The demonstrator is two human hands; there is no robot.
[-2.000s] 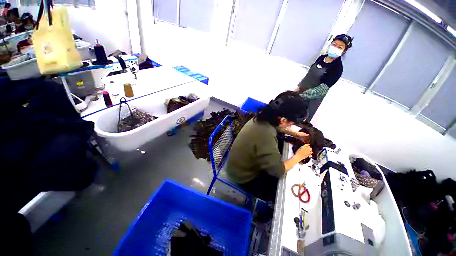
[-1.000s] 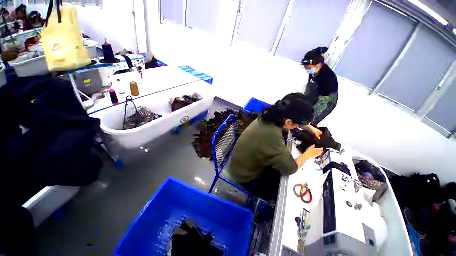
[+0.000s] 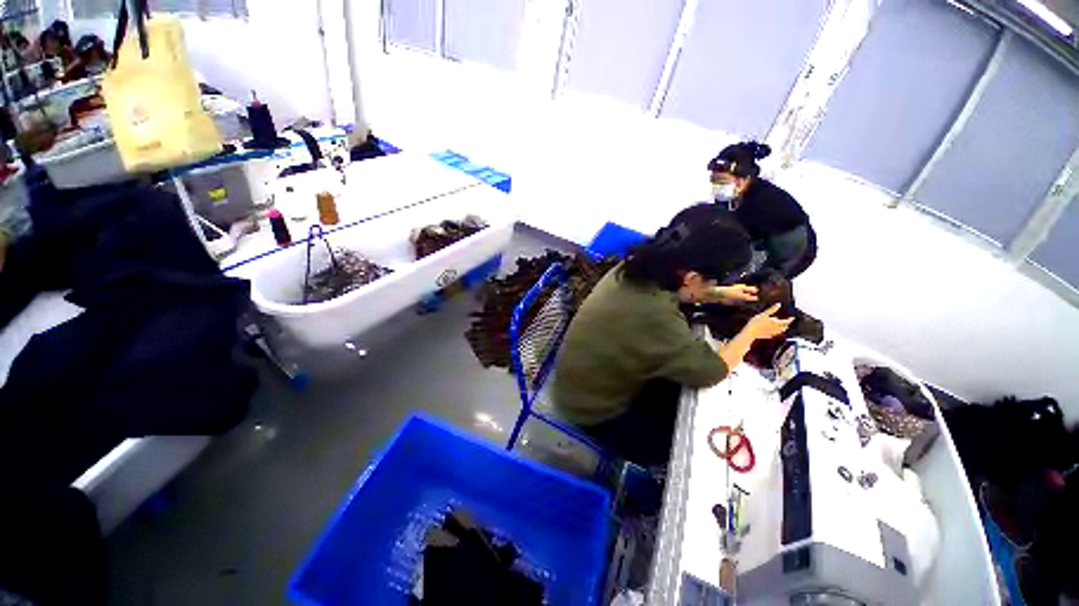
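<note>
Neither of my hands is in the picture. Nearest in front is a large open blue plastic bin (image 3: 355, 521) at the bottom centre, with dark fabric pieces (image 3: 473, 566) inside. To its right stands a white sewing machine (image 3: 846, 497) on a long white table (image 3: 700, 474), with a red ring-shaped item (image 3: 734, 450) and small tools (image 3: 731, 515) beside it. A seated person in an olive top (image 3: 633, 337) holds dark brown cloth (image 3: 775, 302) in both hands at the table's far part.
A blue chair (image 3: 535, 337) holds the seated person. A masked person (image 3: 775, 231) bends behind. White troughs (image 3: 355, 314) hold fabric. Navy garments (image 3: 142, 320) are heaped at left. A yellow bag (image 3: 160, 101) hangs at upper left. Brown pieces (image 3: 509, 308) are piled behind the chair.
The masked person has gone from standing upright to bending down behind the seated person. The seated person's hands and cloth have shifted. The view has moved slightly, so the scene sits further right.
</note>
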